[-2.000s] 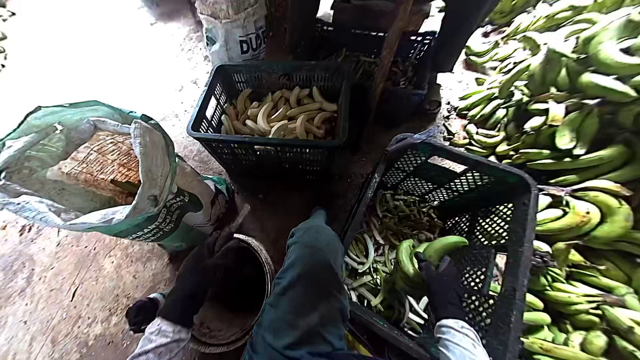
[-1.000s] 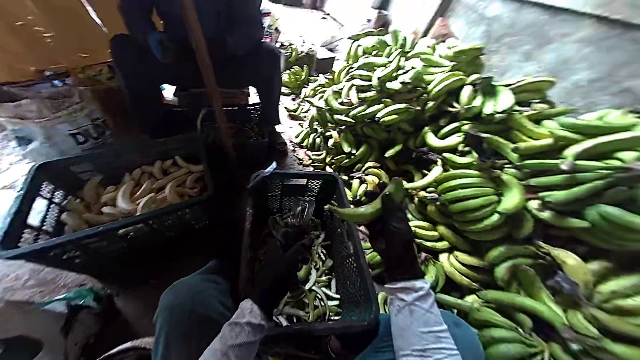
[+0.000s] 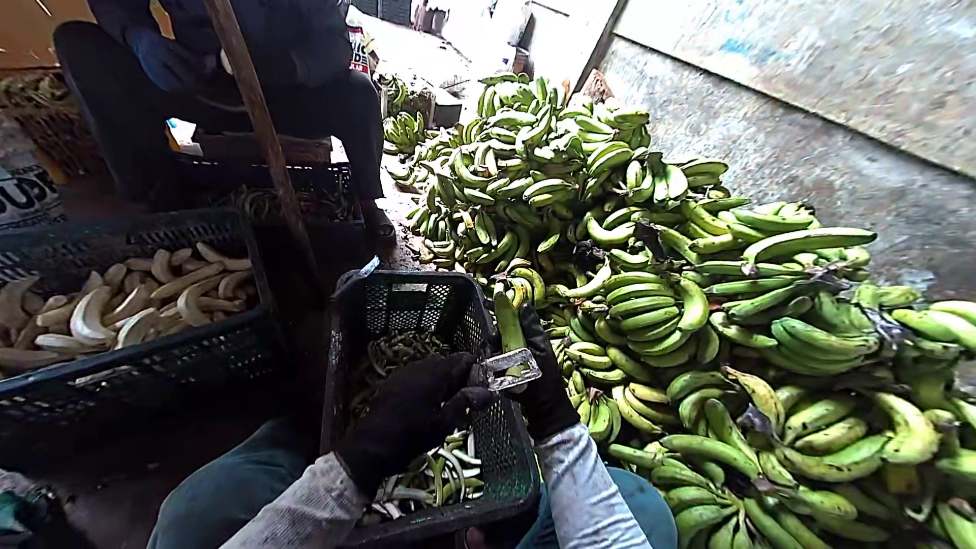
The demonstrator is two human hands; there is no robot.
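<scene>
In a black glove, my left hand (image 3: 415, 415) grips a metal peeler (image 3: 509, 369), its frame lying against a green plantain (image 3: 508, 324). The plantain stands roughly upright in my right hand (image 3: 543, 374), also black-gloved. Both hands are over a dark plastic crate (image 3: 499, 457) between my knees, which holds green and white peel strips (image 3: 438, 476). The lower end of the plantain is partly hidden by the peeler and fingers.
A large heap of green plantains (image 3: 648, 305) fills the right side, below a concrete wall (image 3: 762, 114). Peeled plantains lie in a dark crate (image 3: 263, 305) at left. A seated person (image 3: 229, 84) in gloves is across from me, behind a wooden post (image 3: 255, 114).
The view has swung right. Two seconds ago my right hand held green plantains over the crate; now one plantain is upright in it, and my left hand has come to it with the peeler.
</scene>
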